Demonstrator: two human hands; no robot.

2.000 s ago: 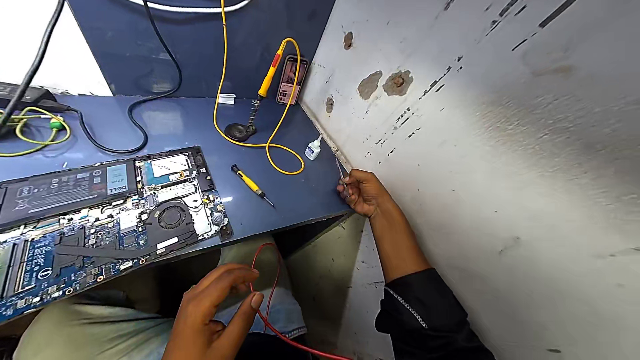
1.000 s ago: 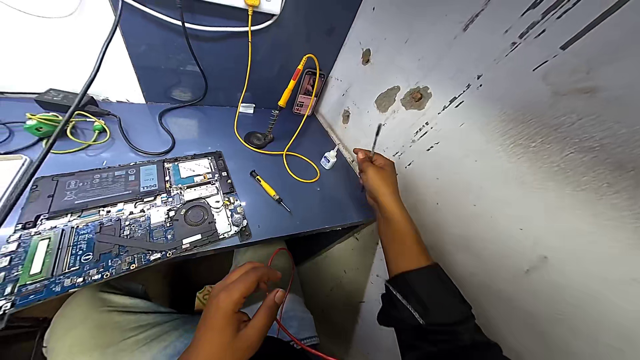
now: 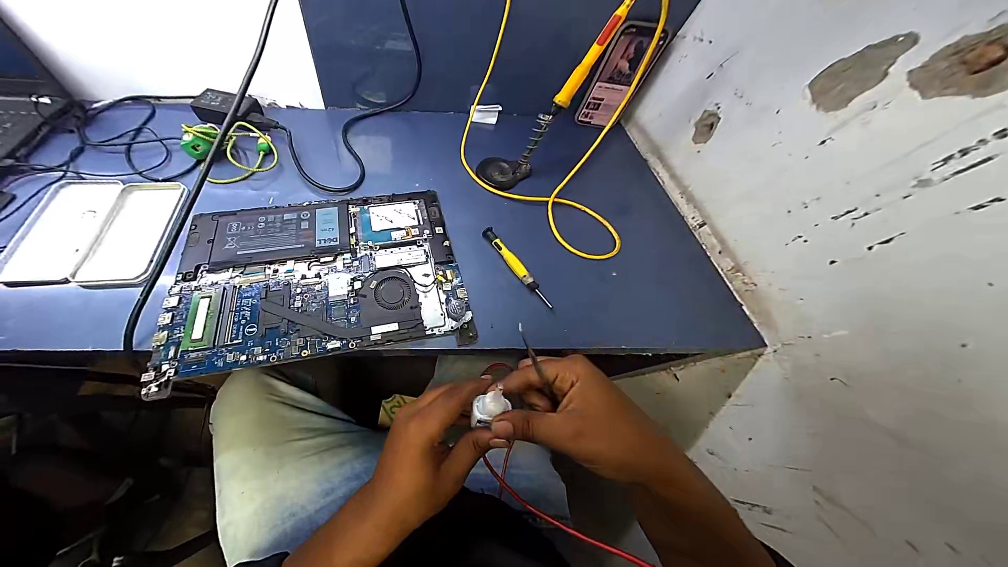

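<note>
Both hands meet over the lap, below the bench's front edge. My left hand [image 3: 429, 441] grips a small white plastic bottle [image 3: 490, 407] from its left side. With thumb and fingers my right hand [image 3: 579, 413] touches the same bottle from the right and also holds thin metal tweezers [image 3: 536, 364], whose tip points up and away. A red wire [image 3: 543, 516] hangs under the hands; its upper part is hidden behind them. An opened Dell laptop base [image 3: 315, 279] lies on the bench to the left, battery, fan and circuit board exposed. A yellow screwdriver [image 3: 516, 265] lies right of it.
A yellow soldering iron [image 3: 581, 75] rests in a coiled stand, its yellow cable looped on the blue bench [image 3: 669, 307]. Behind it a phone [image 3: 618, 75] leans at the wall. An opened metal case [image 3: 130, 228], a black adapter [image 3: 224, 105] and cables occupy the left.
The bottle, earlier on the bench beside the wall, is now between both hands. My right hand has come back from the wall to my left hand, with the tweezers in it.
</note>
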